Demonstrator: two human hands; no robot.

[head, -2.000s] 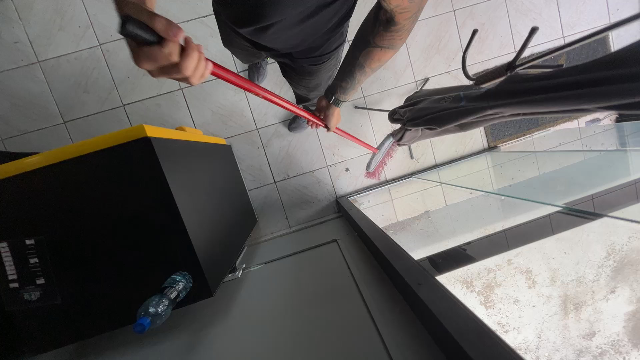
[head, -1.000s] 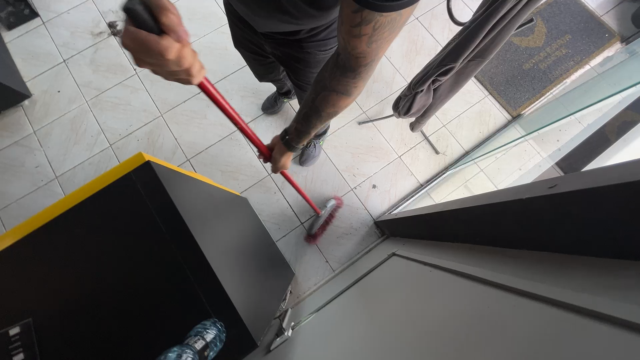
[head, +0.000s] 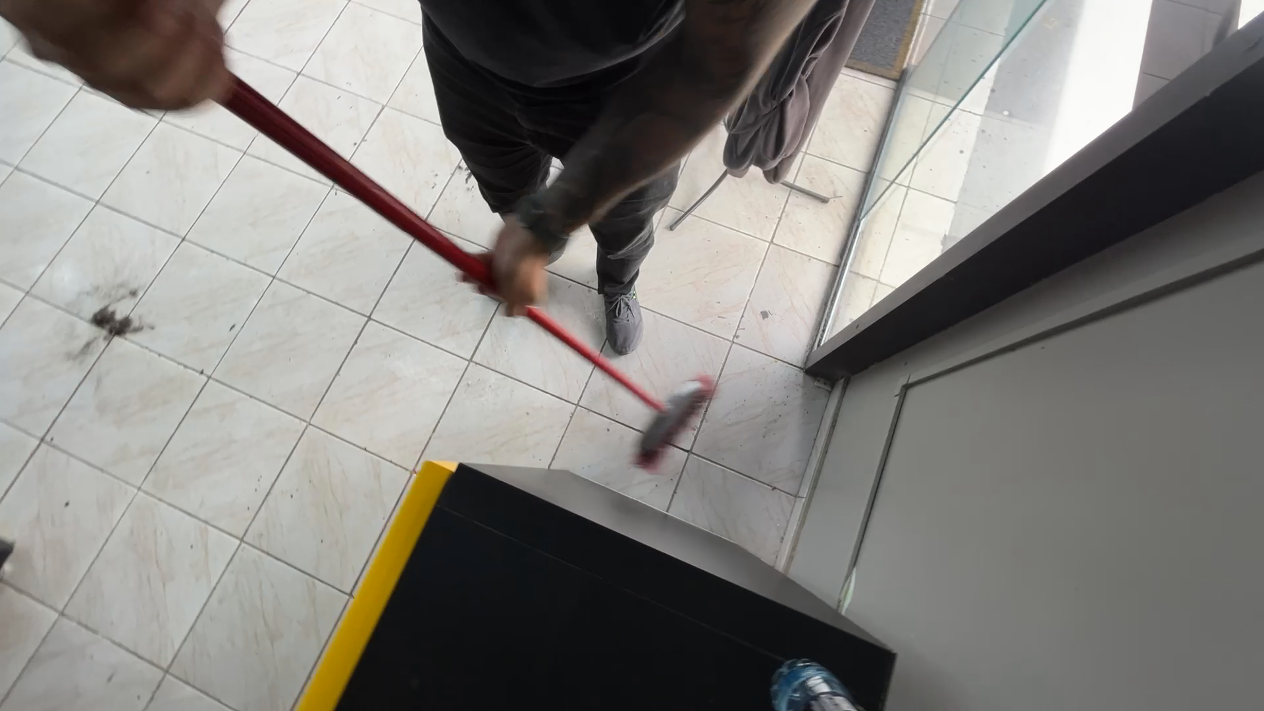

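Note:
A broom with a red pole (head: 346, 178) slants down across the white floor tiles. My right hand (head: 148, 49), blurred at the upper left corner, is closed around the pole's upper part. Lower down, my left hand (head: 520, 267), with a dark band at the wrist, grips the pole in front of my legs. The broom head (head: 673, 420), grey with red bristles and blurred, is at the floor between my shoe (head: 622, 321) and the black cabinet. A dark clump of debris (head: 117, 321) lies on the tiles at the left, with small specks scattered about.
A black cabinet with a yellow edge (head: 380, 592) stands at the bottom, a plastic bottle (head: 810, 686) on it. On the right are a grey panel (head: 1066, 474) and a dark-framed glass pane (head: 948, 109). Grey fabric (head: 770, 128) hangs above thin metal legs near a mat (head: 886, 35).
The view has swung, showing more floor and the dark clump at the left. Both hands stay on the broom. Its head is now nearer the cabinet and farther from the corner by the glass.

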